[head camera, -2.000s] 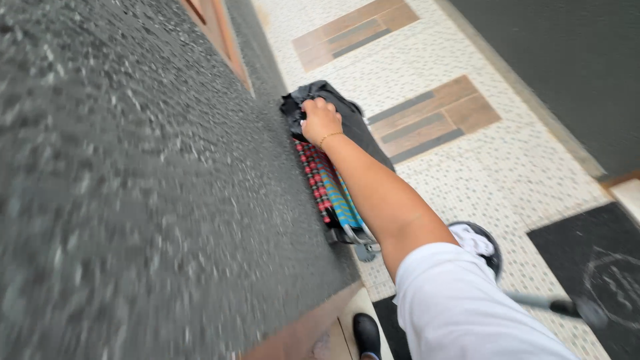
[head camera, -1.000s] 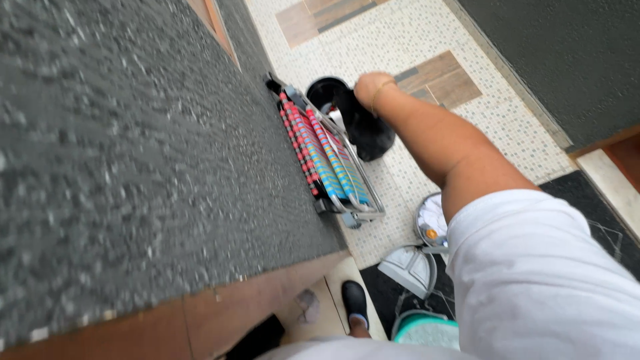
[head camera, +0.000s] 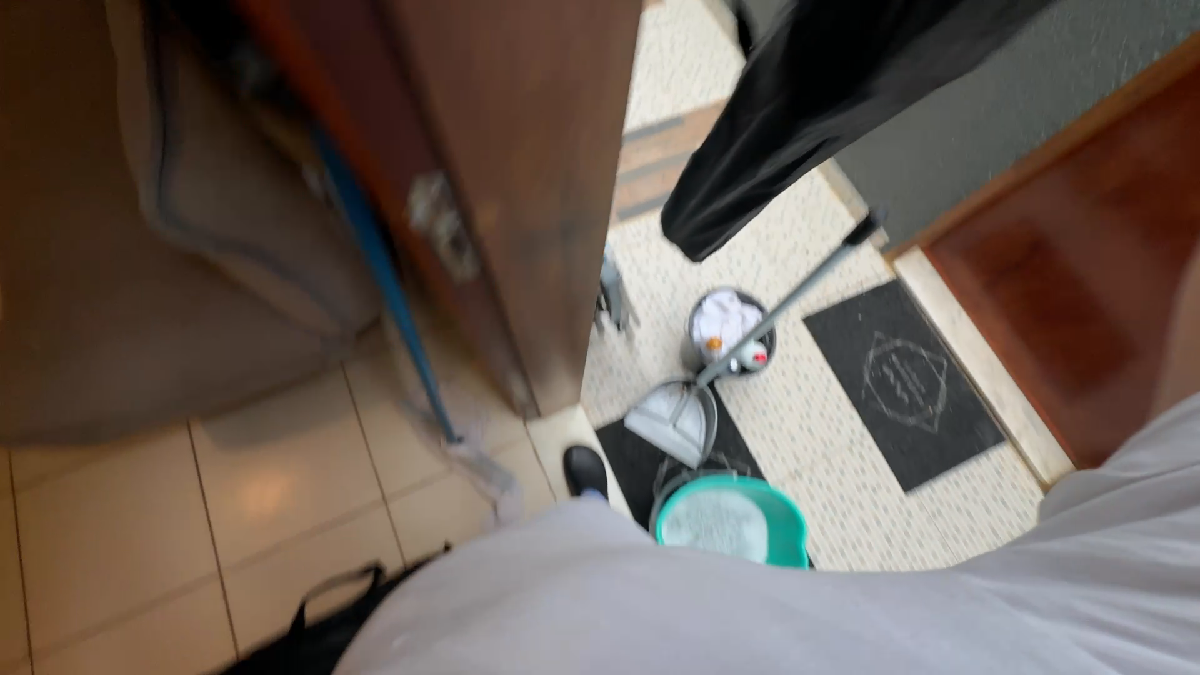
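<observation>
Neither of my hands shows in the head view now; my right arm reaches out past the right edge. A long black plastic bag or cloth (head camera: 797, 122) hangs down from the top edge, and what holds it is out of view. Under it on the tiled floor stands a dark bucket (head camera: 696, 352) with white cloths and bottles inside. A grey long-handled dustpan (head camera: 670, 422) rests beside that bucket, its handle crossing over it. Nearer to me is a teal bucket (head camera: 787, 520) holding whitish, foamy-looking contents.
A wooden door (head camera: 525, 187) with a metal latch stands at the centre left. A blue pole (head camera: 394, 291) leans behind it. A black doormat (head camera: 905, 384) lies by a reddish door (head camera: 1078, 253). A black bag (head camera: 328, 619) with a strap is at the lower left.
The view has swung toward the doorway. My hand, at the dark bin beside the folded rack a second ago, has left the view. The black bag or cloth now hangs at the top.
</observation>
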